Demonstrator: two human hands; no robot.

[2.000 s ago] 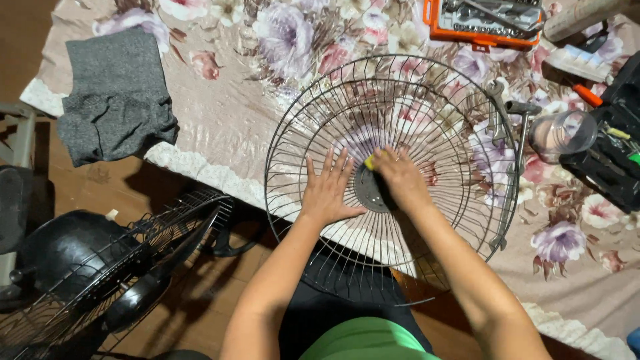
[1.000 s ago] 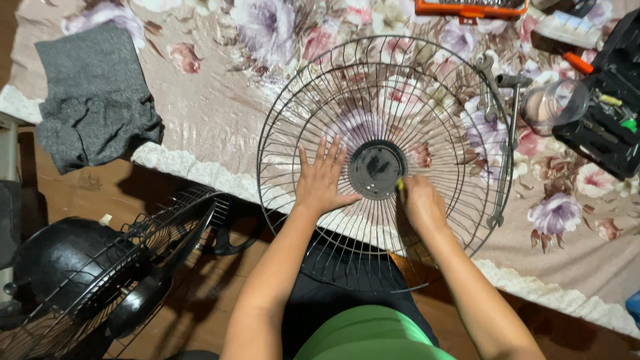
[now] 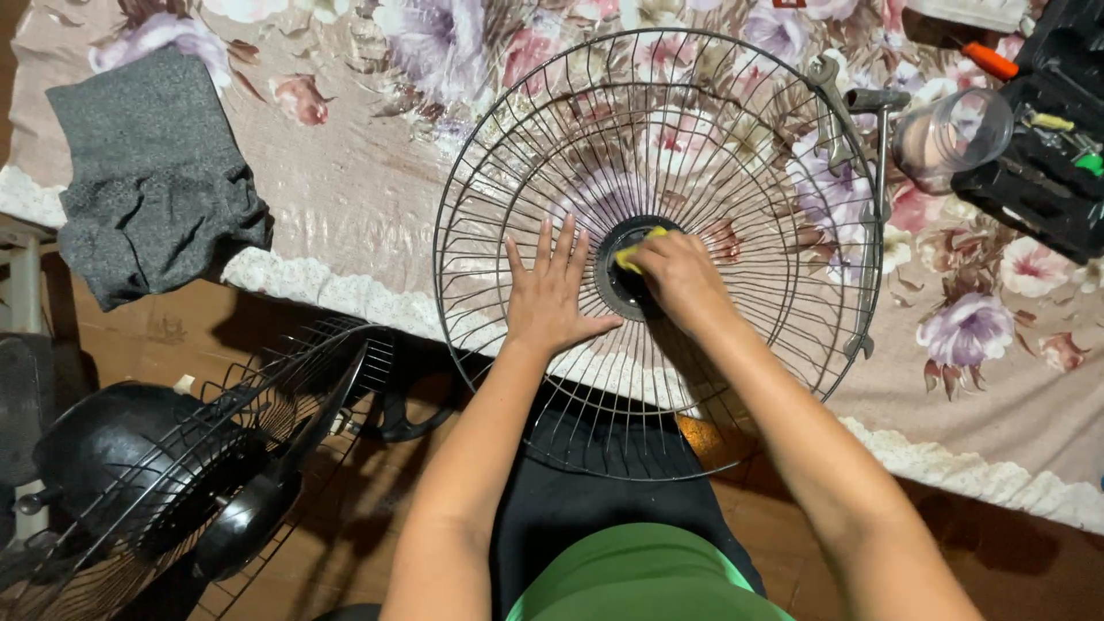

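A round black wire fan grille (image 3: pixel 528 164) lies partly on the flowered tablecloth and overhangs the table's near edge. My left hand (image 3: pixel 549 297) rests flat on its wires, fingers spread, just left of the dark hub plate (image 3: pixel 614 297). In my right hand (image 3: pixel 686 280) is a small yellow cloth or sponge (image 3: pixel 634 257), pressed on the hub plate; my fingers hide part of it. Beside the grille's right rim lie an open-end wrench (image 3: pixel 830 112) and a long metal T-shaped tool (image 3: pixel 881 147).
A folded grey cloth (image 3: pixel 151 164) lies at the table's left. Below it stands a black fan with motor housing (image 3: pixel 103 466), blades and rear grille. At right are a clear plastic jar (image 3: pixel 957 138), an orange-handled tool (image 3: pixel 989 60) and a black tool case (image 3: pixel 1026 185). The tablecloth's lace edge (image 3: pixel 345 289) hangs nearby.
My right hand has moved from the hub's right edge back onto the hub with the yellow piece. My left hand stays flat on the wires.
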